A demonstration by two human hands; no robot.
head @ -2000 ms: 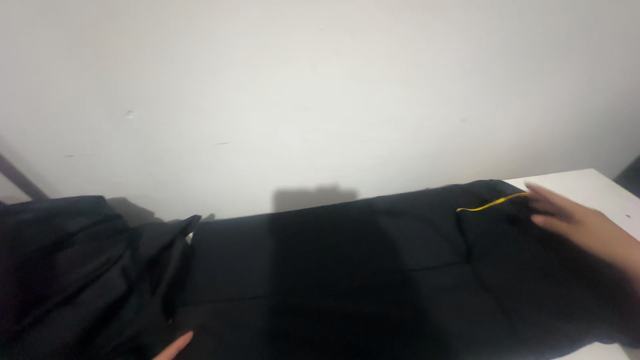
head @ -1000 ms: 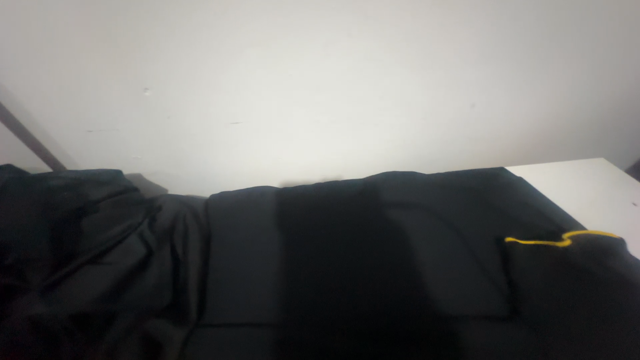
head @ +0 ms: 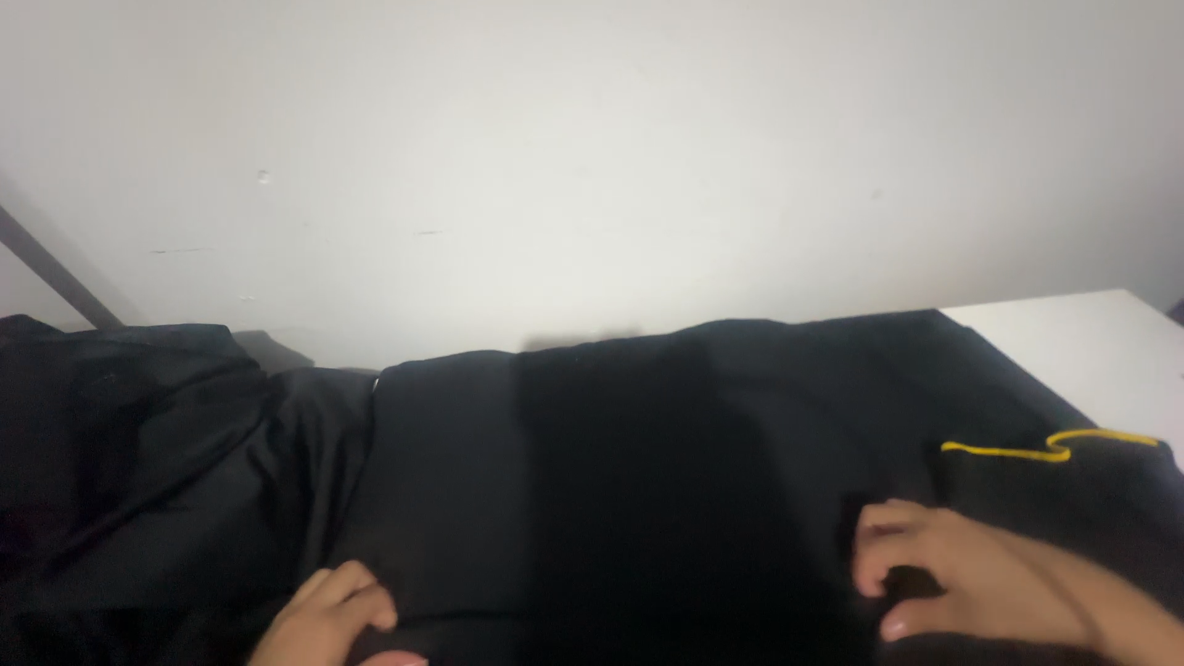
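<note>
Black fabric [head: 629, 462] lies spread over a white table, with a seam or fold line running across its lower part. At the bottom left, my left hand [head: 338, 615] is over the cloth with its fingers curled; whether it pinches the fabric cannot be told. My right hand [head: 934, 573] is at the lower right, fingers bent and thumb apart, close over the cloth with nothing seen between them. Beyond it, a yellow edging [head: 1008, 453] runs in a bent line along a black piece of fabric.
Bunched, shinier black fabric [head: 166, 444] is heaped at the left. A corner of the white tabletop [head: 1091, 342] shows at the right. Behind stands a pale wall [head: 592, 166] with small marks, and a dark slanted bar [head: 55, 268] is at far left.
Both hands are back in view after being out of it one second ago. The yellow edging, nearly straight two seconds ago, now has a bend. The far right cloth edge lies smoother and straighter.
</note>
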